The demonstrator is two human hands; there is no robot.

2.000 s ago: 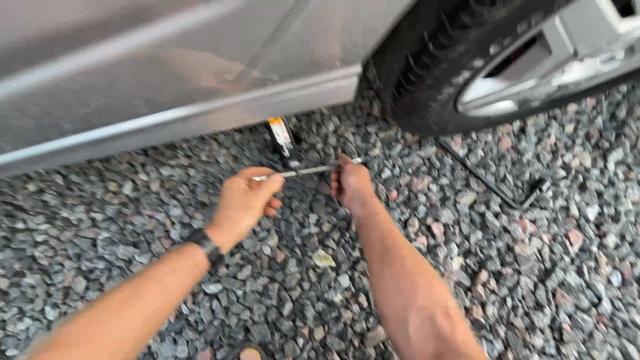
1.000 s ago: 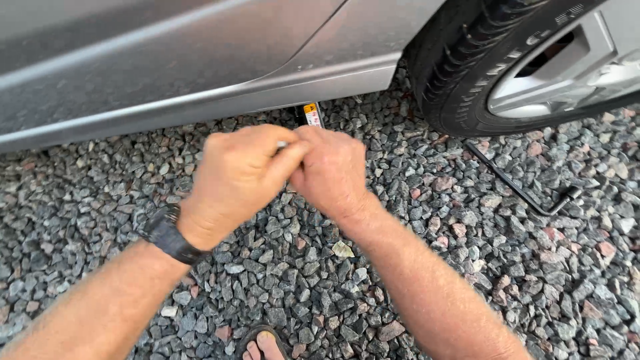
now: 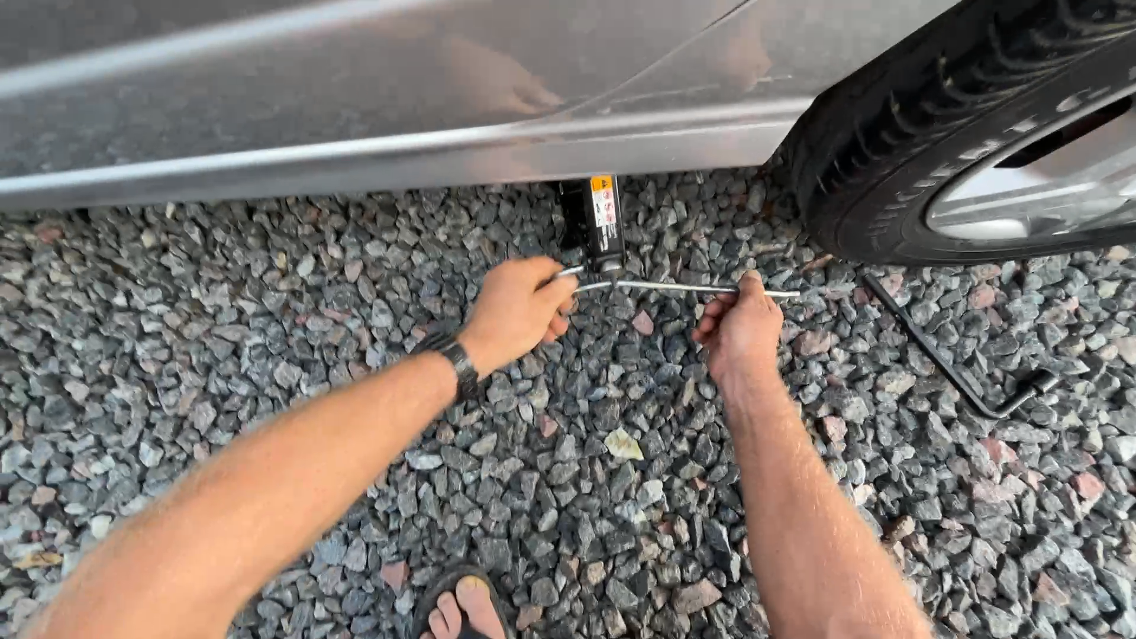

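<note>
Under the car's sill stands a black car jack with an orange and white warning label on its arm. A thin metal jack crank runs across its near end. My left hand grips the crank's left end, just left of the jack. Farther right, my right hand is closed around the crank's straight part, with the tip sticking out past the fingers. How the crank joins the jack is hard to make out.
The silver-grey car body spans the top, its tyre at upper right. On the gravel, a black L-shaped lug wrench lies below the tyre. A sandalled foot is at the bottom edge.
My hands were together in front of the jack a second ago; now they are apart, with the crank stretched between them. The lug wrench still lies on the gravel.
</note>
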